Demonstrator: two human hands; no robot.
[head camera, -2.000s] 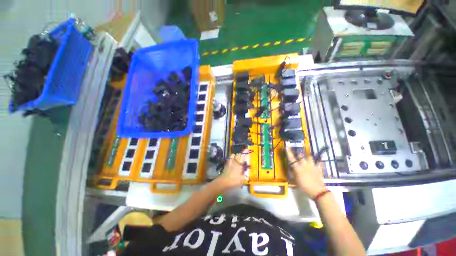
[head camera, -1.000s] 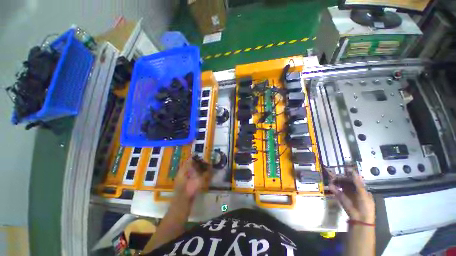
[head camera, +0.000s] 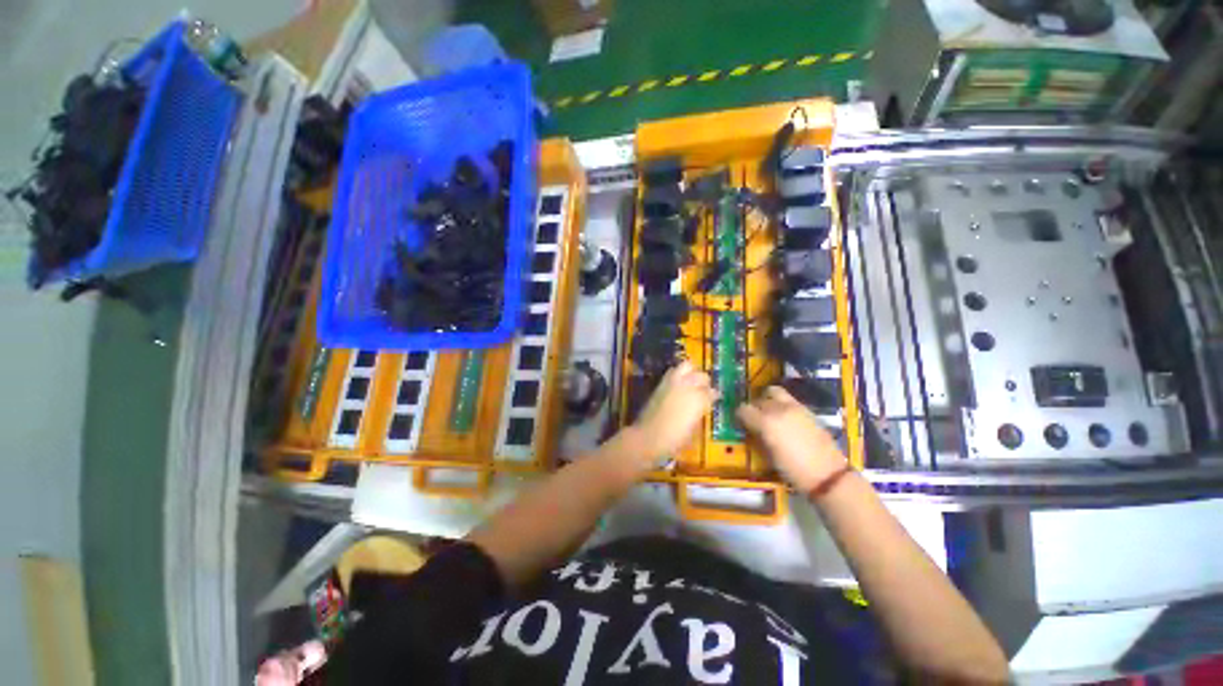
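An orange test tray (head camera: 693, 472) lies in front of me with rows of black power adapters (head camera: 809, 269) along both sides. Thin black cords run to the green connector board (head camera: 728, 369) down its centre. My left hand (head camera: 681, 406) is at the board's left side, fingers bent and close to it. My right hand (head camera: 787, 426) is at the board's lower right, fingertips near its edge. Both hands are over the tray's near half. The fingertips are small and blurred, so I cannot tell whether they hold a plug or cord.
A blue basket (head camera: 427, 105) of loose adapters rests on orange trays (head camera: 534, 462) at the left. A second blue basket (head camera: 168, 201) stands beyond the rail (head camera: 221, 322). A grey metal plate (head camera: 1039, 315) lies right. An instrument box (head camera: 1039, 60) stands at the far right.
One second ago my hands were apart, left near the basket's tray and right over the metal plate's edge. Both have moved inward to the centre board. The view has shifted slightly.
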